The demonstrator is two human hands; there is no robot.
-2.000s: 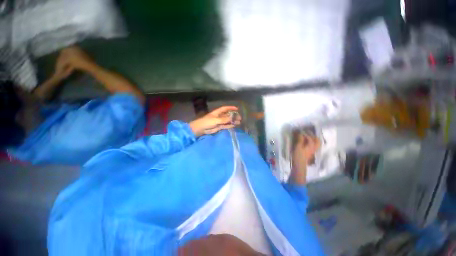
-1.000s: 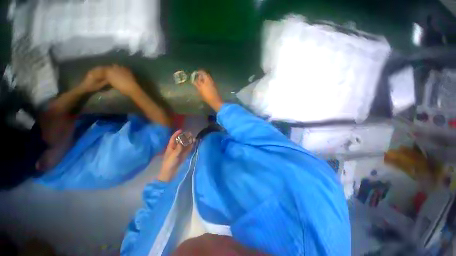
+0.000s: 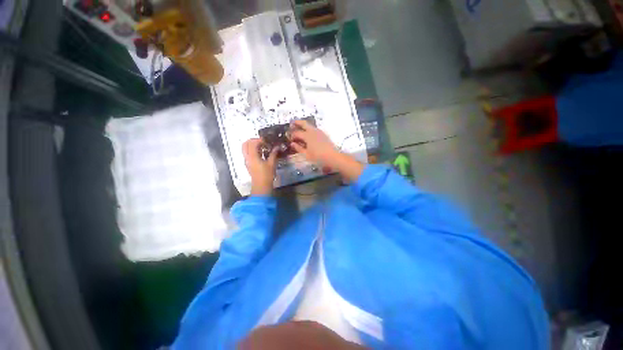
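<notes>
My left hand (image 3: 259,164) and my right hand (image 3: 315,145) are at the dark red-brown fixture (image 3: 277,137) near the front edge of the white machine base (image 3: 341,102). My left fingertips touch its left end. My right fingers and thumb are over its right part. Small ring-like parts seem to lie on the fixture between the fingers, too blurred to tell one by one. Whether either hand grips a ring cannot be made out.
A large white tray (image 3: 164,181) lies left of the base. The amber press head (image 3: 205,67) hangs at the upper left. A phone-like device (image 3: 369,126) lies right of the base. A red stool-like object (image 3: 529,124) and a person's blue sleeve (image 3: 594,106) are far right.
The view has turned from the green bench and neighbouring worker to the machine. Both hands, earlier apart with small metallic parts, are now together at the fixture.
</notes>
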